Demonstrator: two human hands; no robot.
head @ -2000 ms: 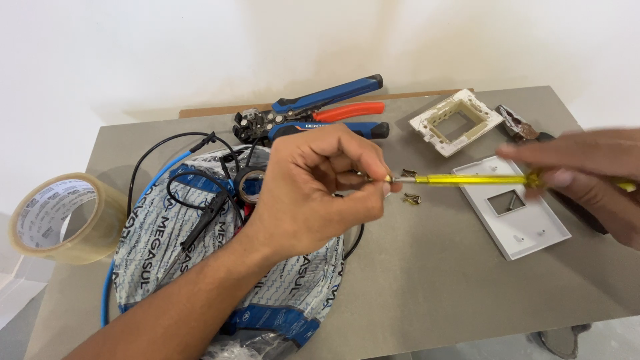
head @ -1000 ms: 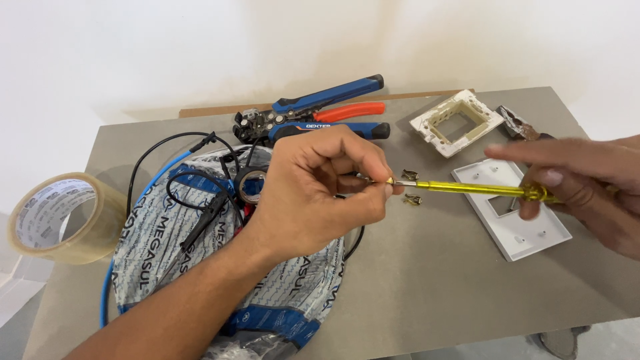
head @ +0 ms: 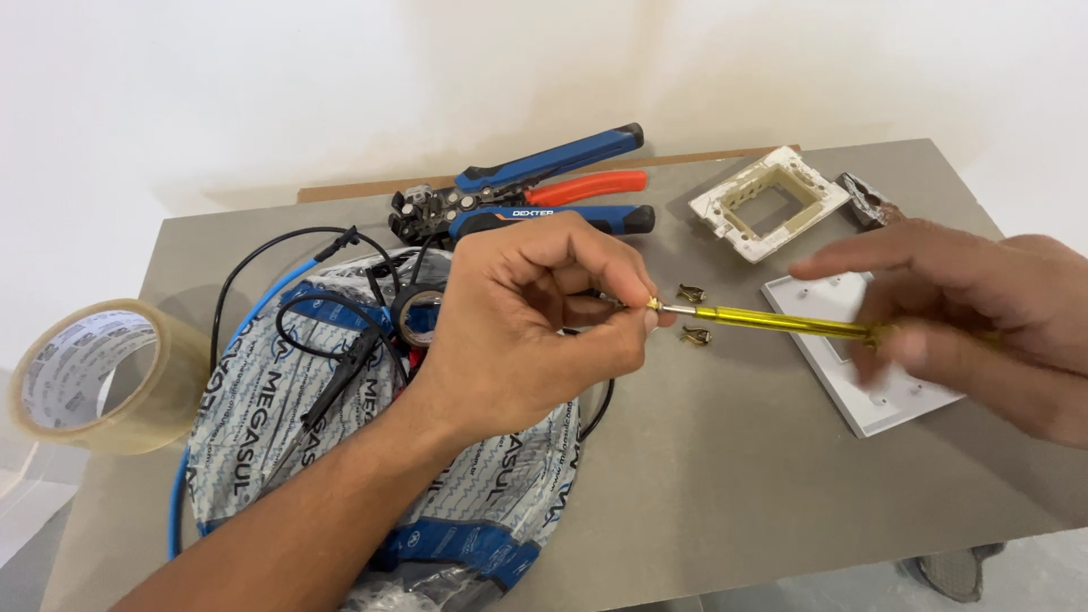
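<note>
Between the thumb and forefinger of my left hand (head: 552, 323) is a small brass-coloured metal part (head: 652, 303), mostly hidden by the fingertips. The metal tip of a screwdriver with a yellow shaft (head: 782, 323) meets that part. My right hand (head: 943, 314), blurred, is around the screwdriver's far end, with the forefinger stretched out above it. Two small brass-coloured metal clips (head: 695, 336) lie on the grey board (head: 722, 476) just beyond my left fingertips.
Blue-handled Dexter wire strippers (head: 552, 161), a cream mounting frame (head: 765, 204) and metal-jawed pliers (head: 865, 202) lie at the back. A white wall plate (head: 829, 365) sits under my right hand. Wrapped cable (head: 280, 425), black electrical tape (head: 416, 314) and a clear tape roll (head: 110, 374) are at left.
My right hand's fingers have shifted around the screwdriver's far end. My left hand has stayed in place, still pinching the small metal part at the tip.
</note>
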